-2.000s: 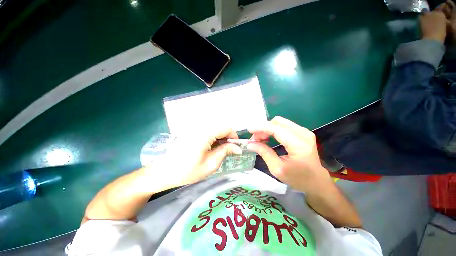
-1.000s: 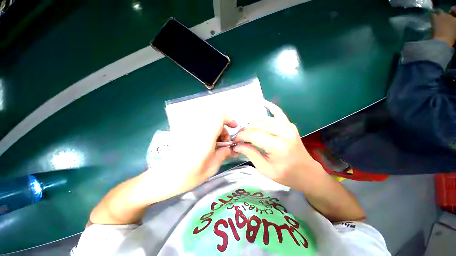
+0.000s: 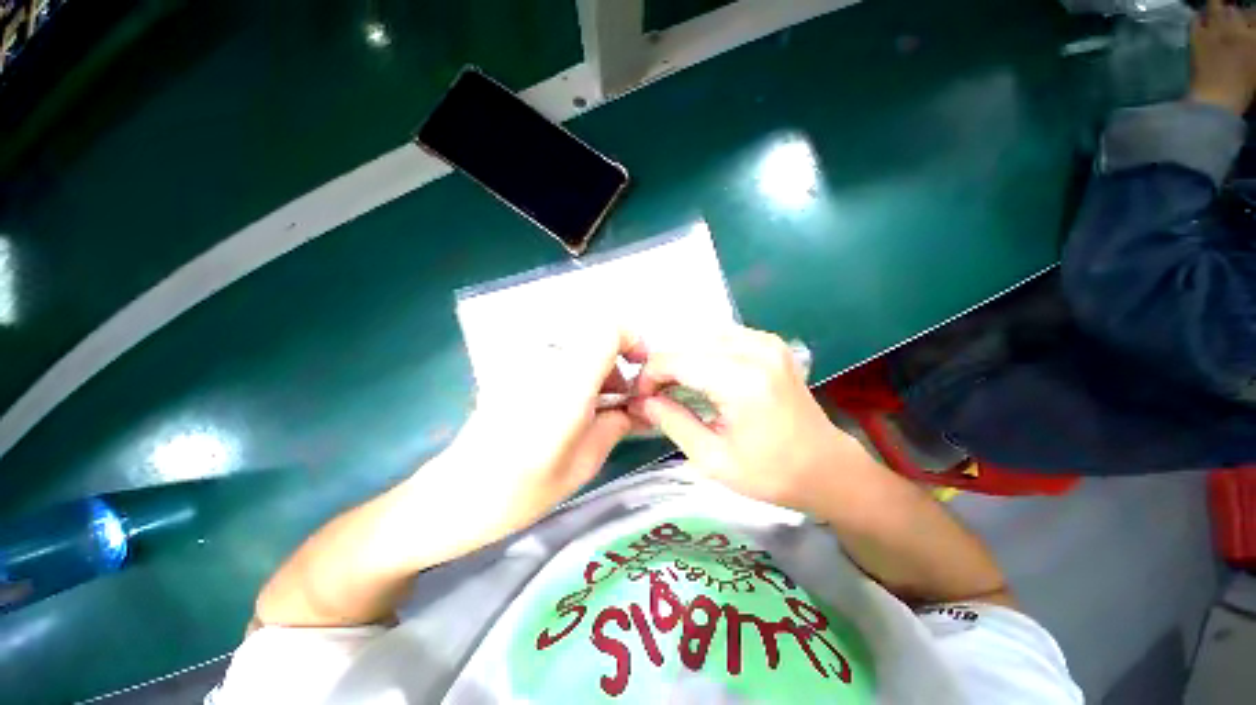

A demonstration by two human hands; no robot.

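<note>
A bright, overexposed white sheet or bagged stack lies on the green surface, under and beyond my hands. My left hand and my right hand meet over its near part with fingertips together. They pinch a small pale piece between them, mostly hidden by the fingers. A greenish part shows under my right hand; I cannot tell whether it belongs to the same piece. Both hands are bare.
A dark smartphone lies beyond the white sheet, partly over the pale rail. A blue bottle lies at far left. Another person's denim sleeve and hand are at far right, beside clear plastic. Red crates stand below.
My hands have drawn closer together and shifted slightly left since the oldest frame. The greenish piece below them is now mostly covered. The clear edge left of my left hand no longer shows.
</note>
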